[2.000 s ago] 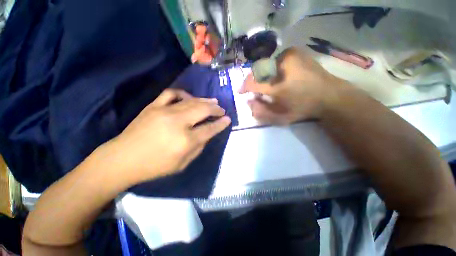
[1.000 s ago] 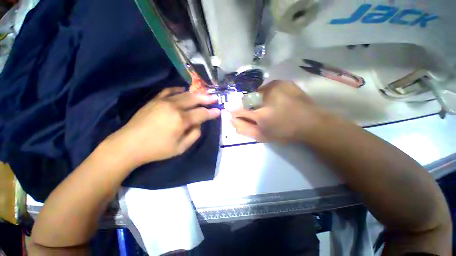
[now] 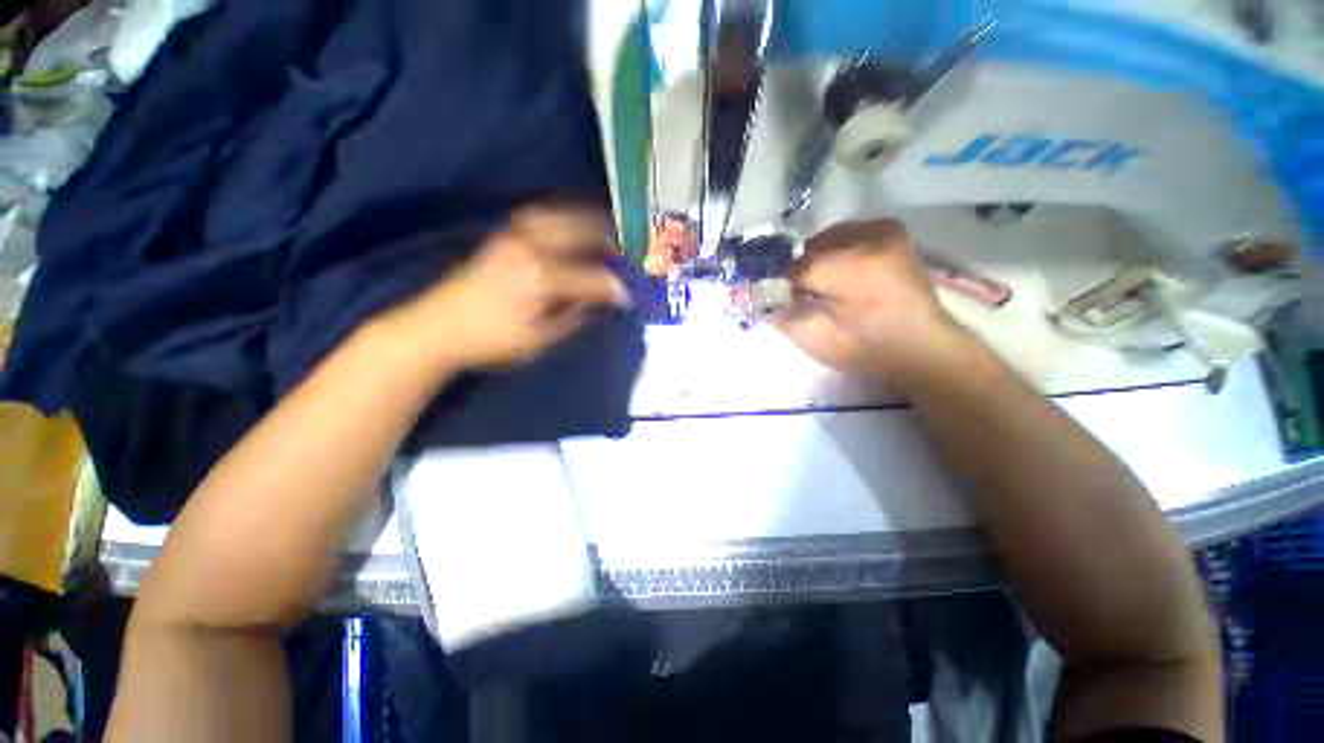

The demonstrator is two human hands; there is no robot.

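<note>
The navy garment covers the left of the table, with its edge by the needle area of the white JACK sewing machine. My left hand is blurred and rests over the navy cloth, left of the needle; I cannot tell if its fingers grip the cloth. My right hand is right of the needle, fingers bent together near the lit presser foot; what they pinch is too blurred to tell. A red-orange part is left of the foot.
Pink-handled snips lie on the machine bed behind my right hand. A white fabric piece hangs over the front edge, across the ruled tape strip. A wooden edge is at left. A blue crate shows at lower right.
The view has shifted, showing more of the machine head. My left hand has lifted back slightly from the needle. My right hand stays close to the right of the foot.
</note>
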